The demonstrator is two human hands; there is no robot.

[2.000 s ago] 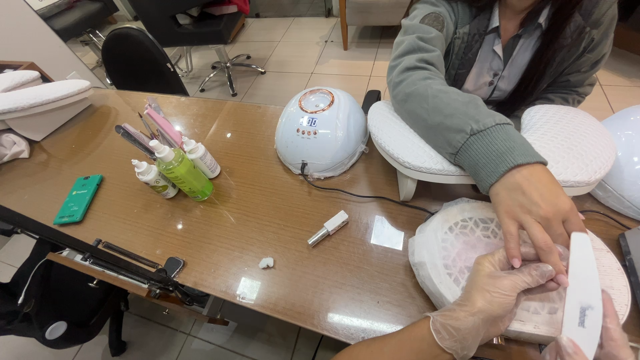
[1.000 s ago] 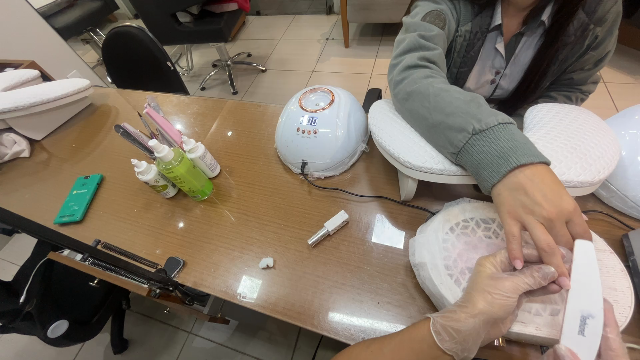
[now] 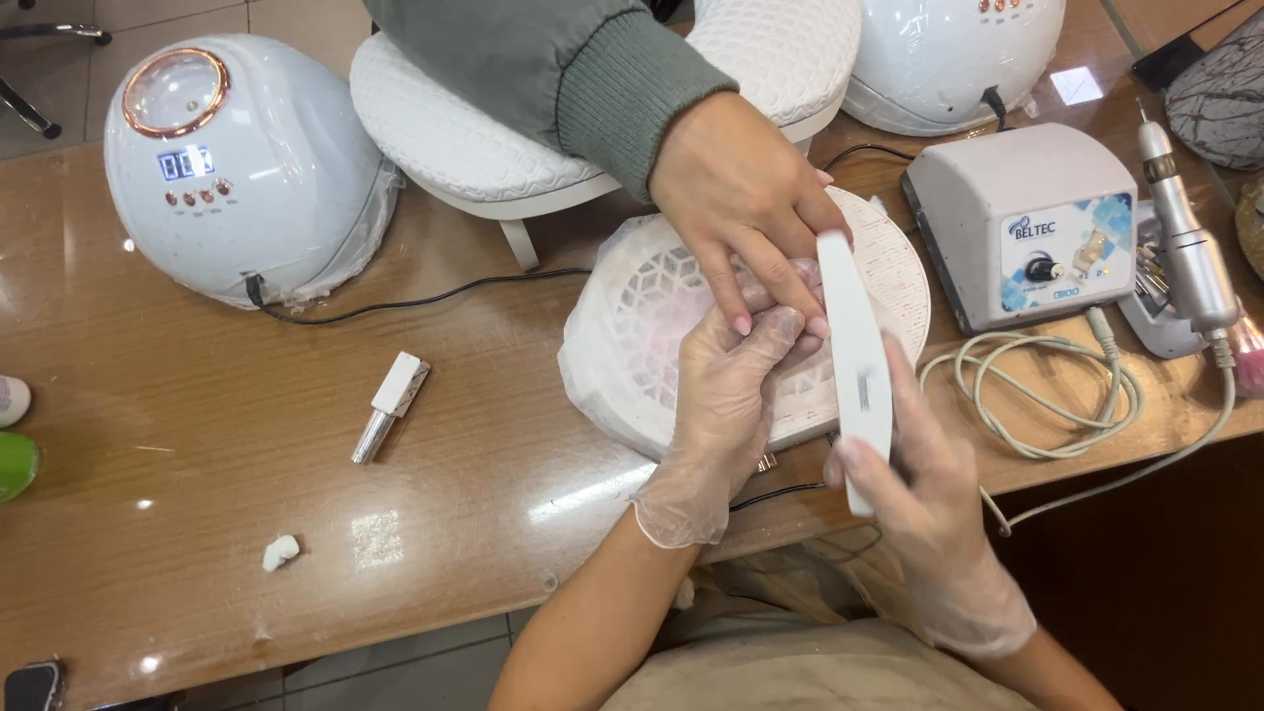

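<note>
My left hand (image 3: 726, 395), in a clear glove, holds a finger of the other person's hand (image 3: 755, 197) between thumb and fingers. That hand reaches from a green-grey ribbed sleeve (image 3: 632, 89), palm down, over a round white nail dust collector (image 3: 652, 326) with a patterned grille and a thin white cover. In my gloved right hand (image 3: 913, 484) is a white nail file (image 3: 857, 365), gripped at its lower end and held nearly upright beside the person's fingertips. The contact between file and nail is hard to make out.
A white nail lamp (image 3: 247, 178) and padded armrest (image 3: 474, 128) stand behind; a second lamp (image 3: 948, 59) is farther right. At right are a nail drill unit (image 3: 1022, 227), its coiled cable (image 3: 1057, 395) and handpiece (image 3: 1190, 257). A small bottle (image 3: 390, 407) and white wad (image 3: 280, 553) lie left.
The view has swung right and down, bringing the drill unit into sight. My left hand keeps its hold on the person's finger, and my right hand still holds the file.
</note>
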